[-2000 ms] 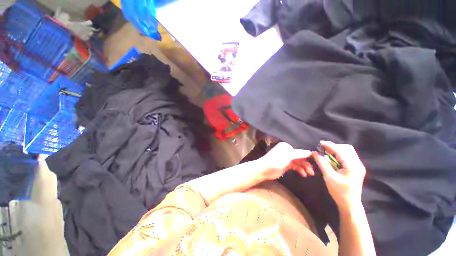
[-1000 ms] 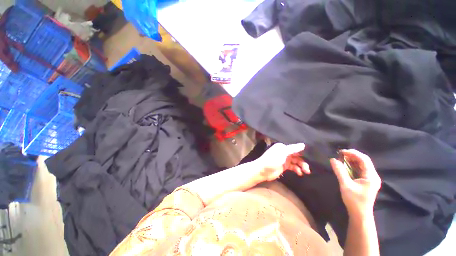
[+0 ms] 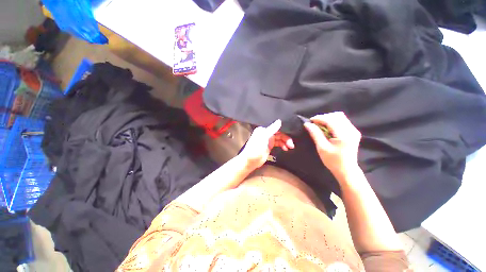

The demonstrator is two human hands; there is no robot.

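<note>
A black garment point(image 3: 367, 101) covers much of the white table and hangs over its near edge to my lap. My left hand point(image 3: 266, 142) is at the garment's near edge, thumb and forefinger together on the cloth, the other fingers loosely curled. The exact pinch is hard to see. My right hand point(image 3: 337, 139) is just to its right, over the dark cloth. It holds small thread snips point(image 3: 326, 130), mostly hidden by the fingers, with a yellow-green part showing. Their tip points toward my left hand. No loose thread can be made out.
A smartphone point(image 3: 184, 49) lies on the white table point(image 3: 144, 21). A blue plastic bag point(image 3: 77, 20) is at its far left corner. A large black garment pile point(image 3: 112, 164) is at left, beside blue crates point(image 3: 18, 159). A red item point(image 3: 205, 114) is under the table edge. A blue crate point(image 3: 453, 256) is at lower right.
The view has shifted right, so the table and pile appear further left. My right hand, apart from the left one a second ago, is closer to it again with the snips.
</note>
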